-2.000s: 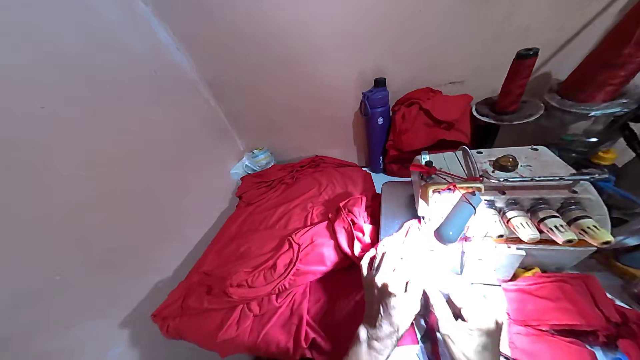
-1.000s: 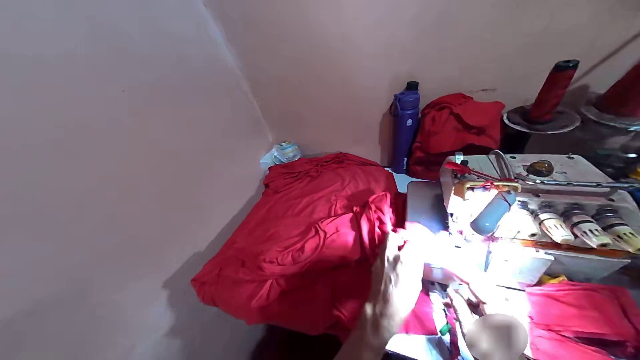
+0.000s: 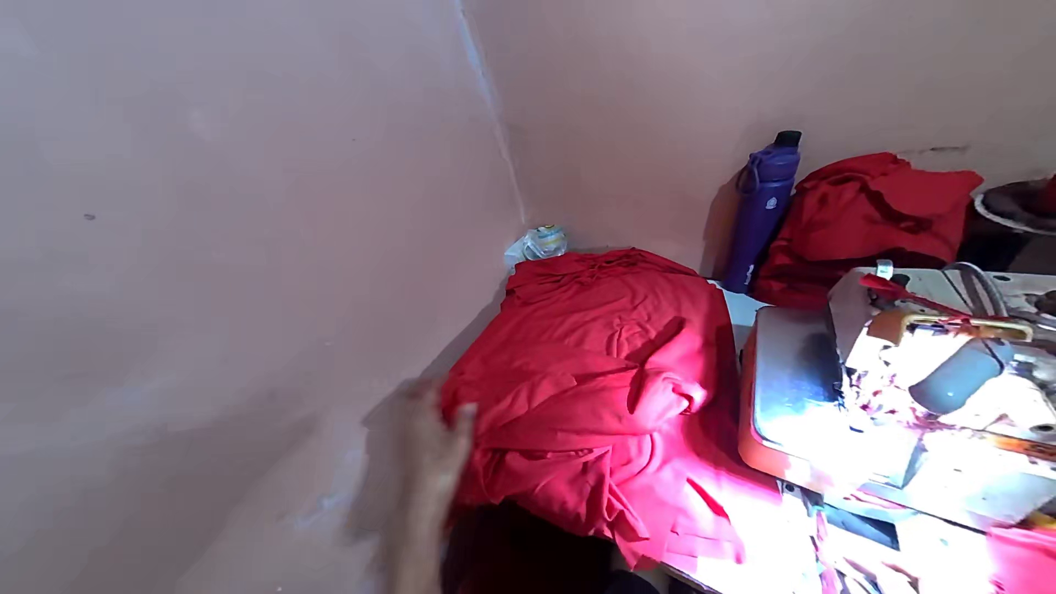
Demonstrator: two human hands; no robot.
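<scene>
My left hand [image 3: 433,437], blurred by motion, is at the left edge of a large heap of red fabric [image 3: 577,371]; whether its fingers hold the cloth cannot be told. The heap lies on the table beside the wall, its front edge hanging over the dark area below. To its right stands an overlock sewing machine [image 3: 792,388] under a bright light, with red thread and lint about its front. My right hand is out of view.
A purple bottle [image 3: 759,214] stands at the back by the wall, next to a bundle of red cloth [image 3: 874,214]. A small clear plastic packet [image 3: 540,243] lies in the corner. More red fabric [image 3: 1023,557] is at the lower right edge.
My left hand has left the machine's front and moved left to the heap's far edge. My right hand has gone out of view. The view has swung left.
</scene>
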